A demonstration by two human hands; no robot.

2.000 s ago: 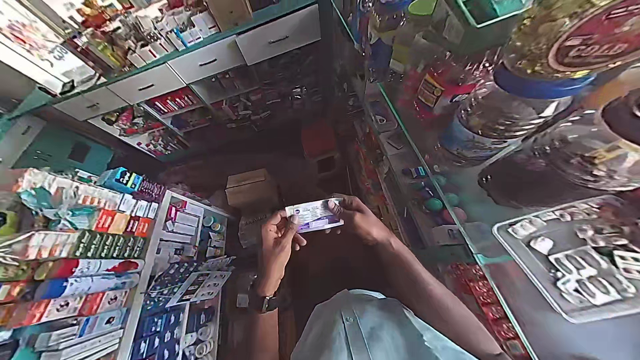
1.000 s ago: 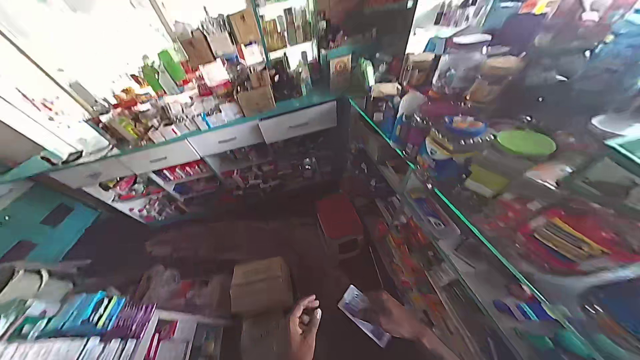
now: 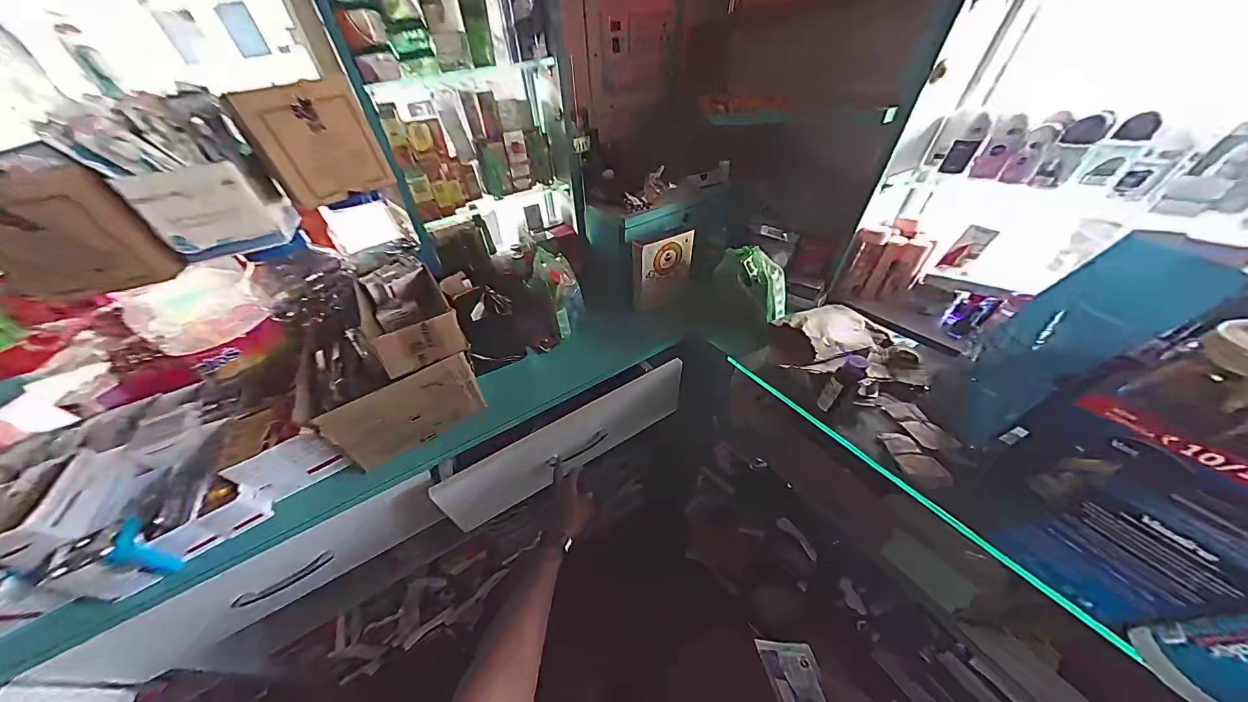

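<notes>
A white drawer (image 3: 561, 448) under the teal counter stands partly pulled out. At its dark curved handle (image 3: 583, 450) is my left hand (image 3: 570, 505), fingers hooked on the handle, with a band at the wrist. A small flat printed piece (image 3: 788, 671), paper or a packet, shows at the bottom edge, right of centre. My right hand cannot be made out in the dark area around it.
Cardboard boxes (image 3: 400, 409) and a blue-handled item (image 3: 141, 551) crowd the teal counter (image 3: 546, 370). Another white drawer (image 3: 283, 575) is closed at left. A glass counter with a bright green edge (image 3: 907, 487) runs along the right, bearing packets (image 3: 916, 444) and a large blue pack (image 3: 1121, 546).
My left hand has reached the drawer handle, and the drawer, closed earlier, is partly out. The printed piece was in both hands, then only in my right. The view has swung to the counter corner.
</notes>
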